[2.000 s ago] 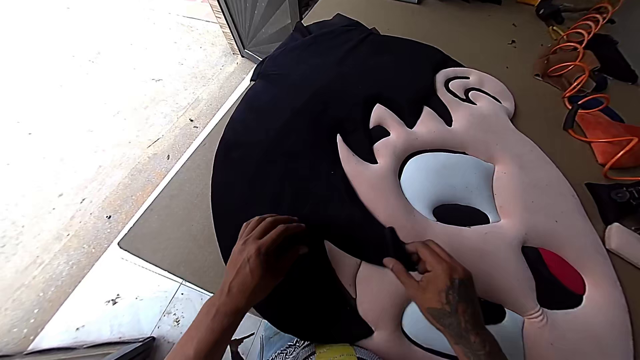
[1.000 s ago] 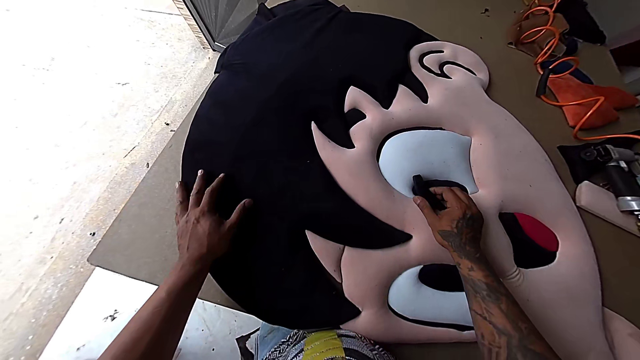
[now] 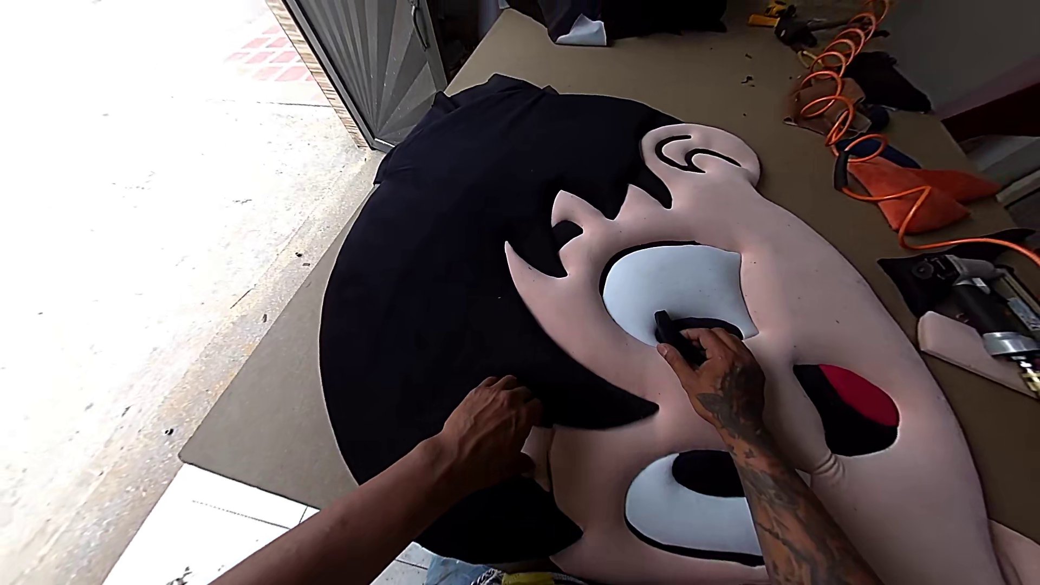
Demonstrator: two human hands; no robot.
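Observation:
A large padded cartoon face [image 3: 812,268] of pink fabric with black fabric hair [image 3: 439,284] lies sideways on a brown work surface. My left hand [image 3: 496,422] rests on the lower part of the hair with bent fingers, beside the pointed fringe; nothing shows held in it. My right hand [image 3: 715,366] holds a small black object [image 3: 674,335], its kind unclear, over the edge of the upper light-blue eye [image 3: 682,280]. Below my hands lies the second eye [image 3: 691,504], partly covered by my right forearm. The red and black mouth [image 3: 853,406] is right of my right hand.
An orange coiled air hose [image 3: 829,97] runs along the right side, past orange fabric [image 3: 918,191]. A pneumatic tool [image 3: 983,305] lies at the right edge by a pink foam piece [image 3: 963,345]. Dark cloth [image 3: 642,16] and a yellow-black tool [image 3: 784,24] lie at the far end.
My left hand has moved from the hair's outer left area to near the fringe point. My right hand, lower by the fringe tip two seconds ago, is now at the upper eye, still holding the black object.

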